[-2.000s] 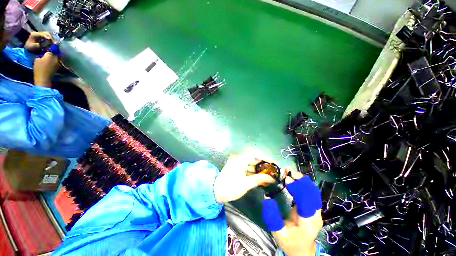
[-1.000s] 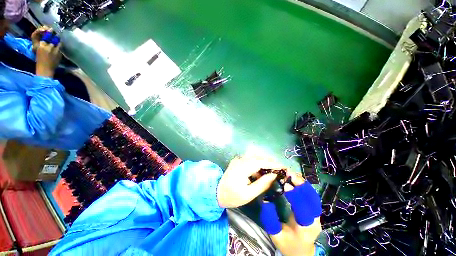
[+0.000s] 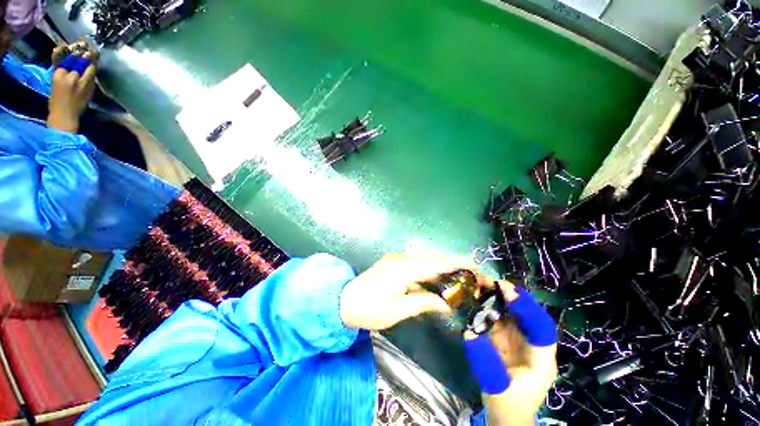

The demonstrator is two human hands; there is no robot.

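My left hand [image 3: 400, 289] holds a small round part [image 3: 457, 288] with a dark rim and an amber-yellow face between thumb and fingers. My right hand [image 3: 518, 354] wears bright blue finger sleeves on two fingers. It holds a black binder clip [image 3: 486, 314] with shiny parts, close beside the round part. Fingers hide much of the clip, and I cannot tell whether clip and part touch. Both hands are above the near edge of the green bench [image 3: 433, 183], left of the large heap of black binder clips [image 3: 667, 274].
A white card [image 3: 236, 121] with two dark marks and a small clipped group [image 3: 348, 140] lie on the bench. A cream bin edge [image 3: 646, 116] borders the heap. A red tray of black pieces [image 3: 187, 258] is at lower left, near a cardboard box [image 3: 50, 270]. Another worker [image 3: 75, 183] is at left.
My right hand has turned and shifted slightly right, showing its palm side more. The round part's amber face shows again. The other worker's hands have moved slightly.
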